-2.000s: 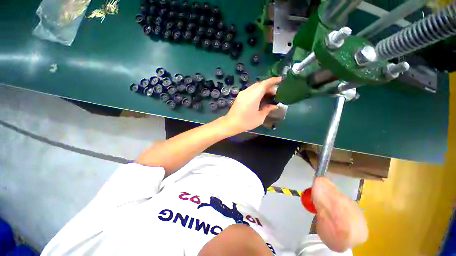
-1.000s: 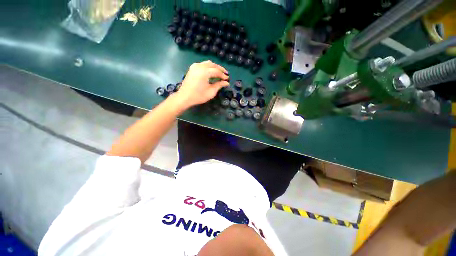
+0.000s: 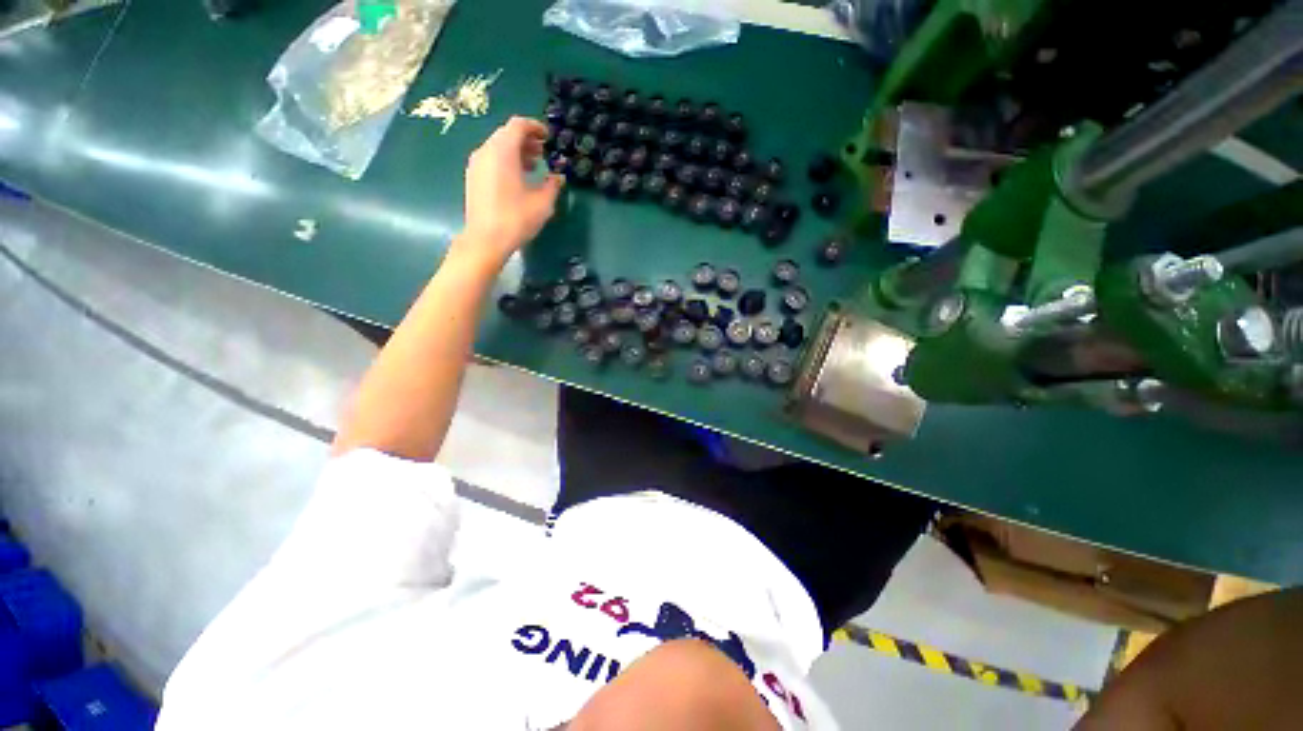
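Black round knobs [image 3: 663, 160] stand in close rows on the green bench. A looser group of black knobs with grey ring-like ends [image 3: 623, 317] lies nearer the bench edge. My left hand [image 3: 510, 186] is at the left end of the rows, thumb and fingers curved around the end knobs; whether it grips one is hidden. My right hand is out of the picture; only part of the right arm shows at lower right. The squarish silver block [image 3: 865, 381] sits uncovered at the bench edge, right of the loose group, beside the green press [image 3: 986, 321].
A clear plastic bag of gold-coloured pieces [image 3: 350, 79] lies at the far left, with a small loose gold pile [image 3: 460, 100] beside it. Another clear bag [image 3: 643, 24] lies at the far edge. A silver holed plate [image 3: 925, 174] stands behind the block. Cardboard [image 3: 1072, 571] is below the bench.
My left hand has gone from the press to over the loose group, then to the rows' left end. My right hand has left the red-knobbed lever and the picture. The view has shifted left.
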